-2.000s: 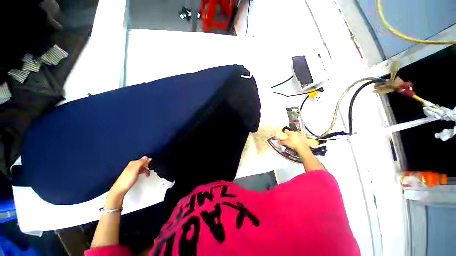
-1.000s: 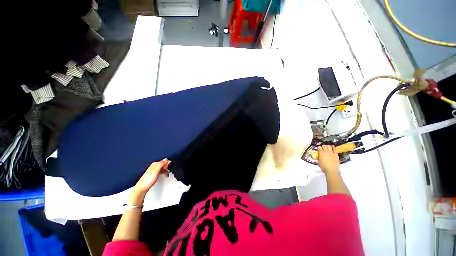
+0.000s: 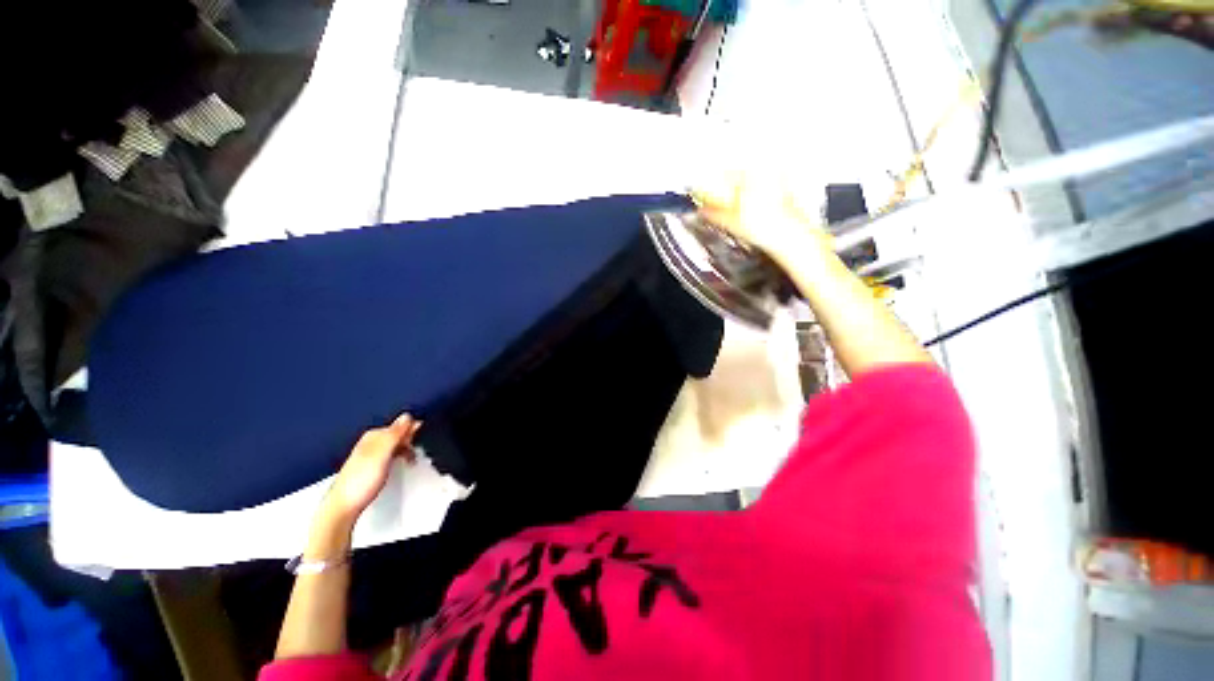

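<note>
The black garment (image 3: 573, 386) lies over the near edge and narrow right end of the navy pressing board (image 3: 320, 333). My left hand (image 3: 377, 459) is at the board's near edge, its fingertips pinching the garment's left edge. My right hand (image 3: 756, 217) is closed on the handle of the steam iron (image 3: 719, 273), at the board's narrow end. The iron looks tilted, its silver soleplate edge over the garment's upper end. Hand and iron are slightly blurred; whether the iron presses on the cloth I cannot tell.
Dark garments with pale striped tags (image 3: 206, 120) are piled at the upper left. A blue crate (image 3: 53, 625) is at the lower left. The white table (image 3: 533, 140) is under the board. A red stool (image 3: 639, 51) stands beyond. A black cord (image 3: 999, 317) runs at right.
My right hand has lifted the iron from its place on the right and brought it up and left to the board's narrow end. My left hand still holds the garment edge. The view has shifted.
</note>
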